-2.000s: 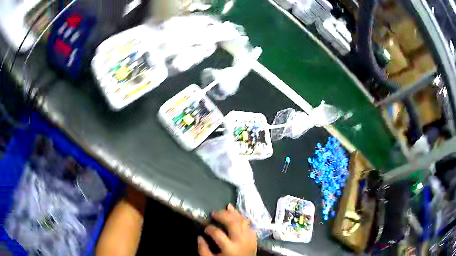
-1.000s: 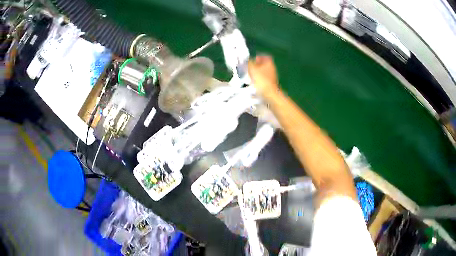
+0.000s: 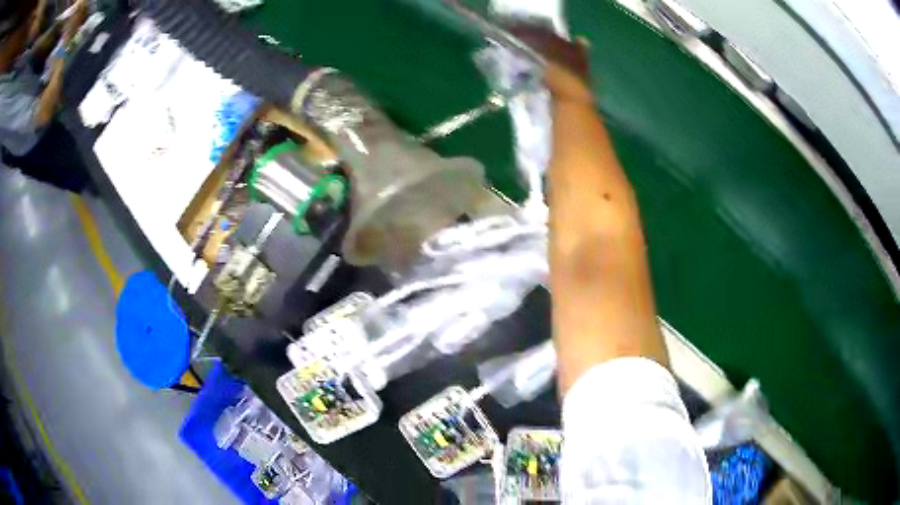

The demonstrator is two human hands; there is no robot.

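My right arm reaches up over the green belt. My right hand (image 3: pixel 556 51), blurred and near the top edge, is closed around a white bagged piece (image 3: pixel 528 9), cut off by that edge. Clear plastic hangs beside the forearm. Open white square housings with circuit boards lie on the black bench: one at the left (image 3: pixel 329 401), one in the middle (image 3: pixel 446 431), and one (image 3: pixel 531 464) partly cut off and beside my sleeve. Bagged cords (image 3: pixel 464 286) lie heaped behind them. My left hand is not in view.
A fume hose with a wide hood (image 3: pixel 414 202) stands beside a green-rimmed solder reel (image 3: pixel 296 187). Blue discs (image 3: pixel 738 475) lie lower right. A blue stool (image 3: pixel 153 328) and blue bin (image 3: pixel 212 424) stand below the bench. Another person (image 3: pixel 35 108) is upper left.
The view has swung left along the bench. My right hand has gone from the bench edge up over the belt and now holds the white piece higher. My left forearm has left view.
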